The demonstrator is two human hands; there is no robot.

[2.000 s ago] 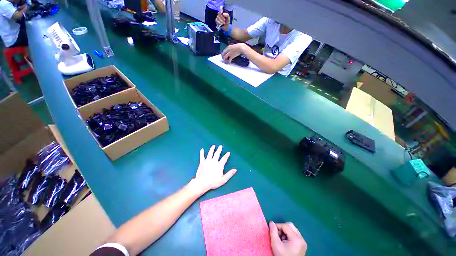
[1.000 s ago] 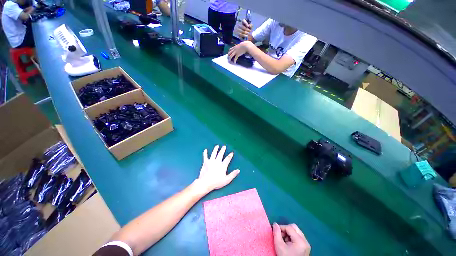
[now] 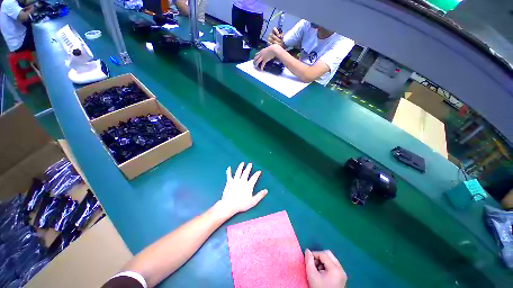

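Observation:
My left hand [image 3: 242, 190] lies flat on the green bench with its fingers spread, holding nothing. A red pad [image 3: 266, 251] lies on the bench to the right of my left forearm. My right hand [image 3: 326, 270] rests at the pad's right edge, partly cut off by the bottom of the picture. Its fingers are curled around a small dark spot; I cannot tell whether this is a part or shadow. A black assembled unit [image 3: 371, 179] stands on the darker green strip, beyond my right hand and touching neither hand.
A divided carton tray [image 3: 157, 156] of small black parts stands ahead left. A large carton [image 3: 84, 261] with bagged black parts is at left. A flat black piece [image 3: 409, 159] and teal box [image 3: 466, 193] lie far right. A coworker [image 3: 309, 53] works opposite under the metal shelf [image 3: 394, 50].
My hands keep their places and poses. The black unit has shifted slightly right along the strip. The coworker's raised hand is further right and lower. A person in purple now shows behind.

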